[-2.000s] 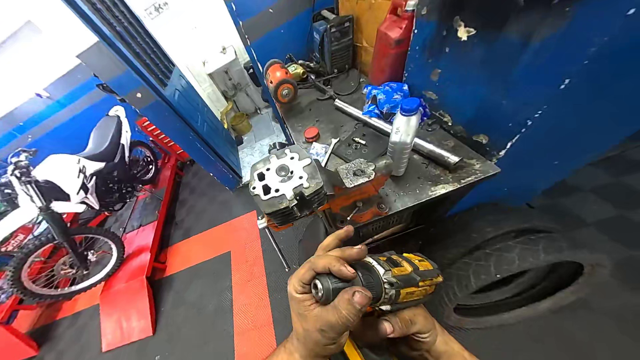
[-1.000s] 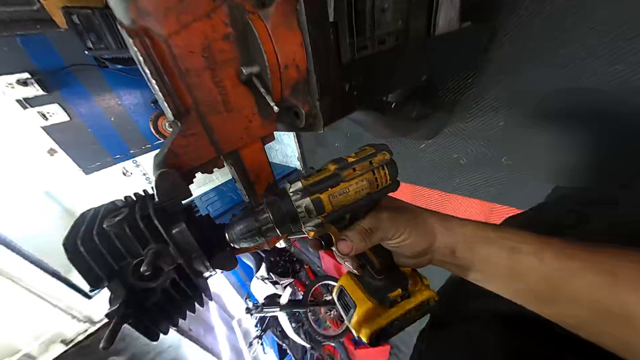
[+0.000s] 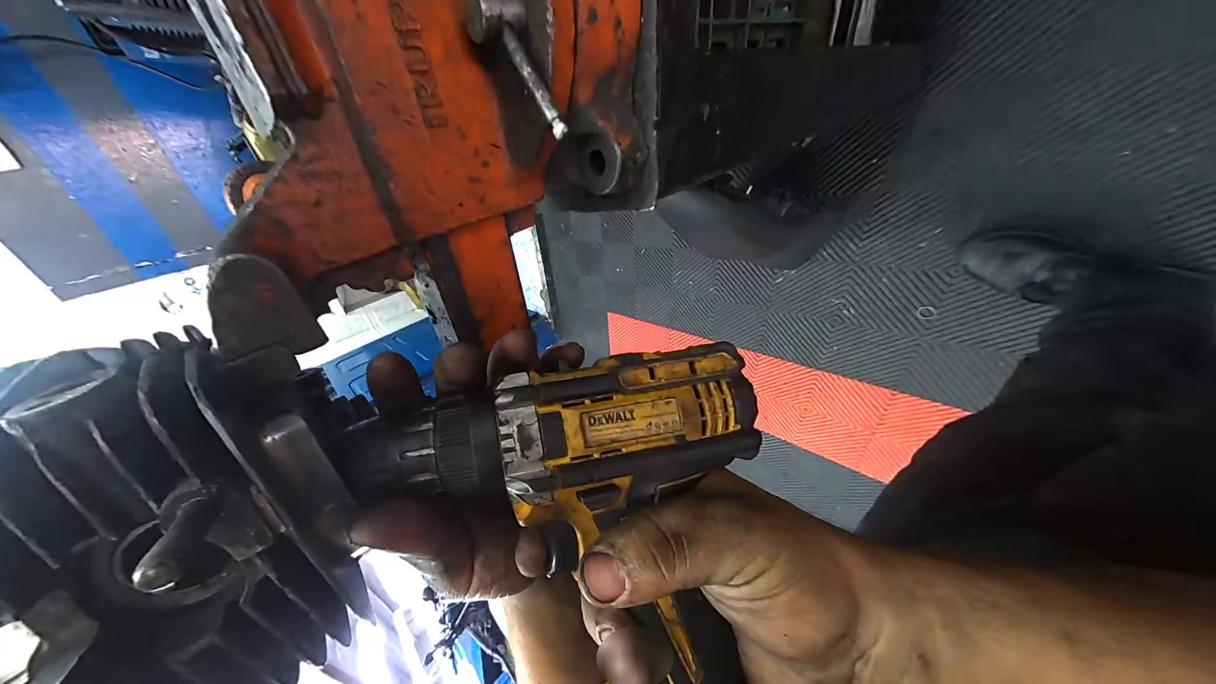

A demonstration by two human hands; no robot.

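A yellow and black DeWalt cordless drill (image 3: 636, 413) lies level across the middle. My right hand (image 3: 731, 570) is wrapped around its handle from below, thumb on the near side. My left hand (image 3: 456, 551) grips around the chuck (image 3: 418, 451), with fingertips showing above it and thumb below. The chuck's front end is right up against a finned metal engine cylinder head (image 3: 237, 475) at the left; any bit in the chuck is hidden. Above stands a worn orange bench vise (image 3: 408, 142), whose jaw (image 3: 261, 309) meets the finned part.
The vise's handle bar (image 3: 532, 81) sticks out above the drill. Dark workbench parts (image 3: 741, 114) adjoin the vise. Black textured floor tiles with a red strip (image 3: 807, 408) lie to the right, with a dark shoe (image 3: 1016, 261) on them. A blue and grey wall (image 3: 114, 133) is at upper left.
My left hand, out of sight one second ago, is now around the drill's chuck. The view has swung sharply and come closer to the vise since the first frame.
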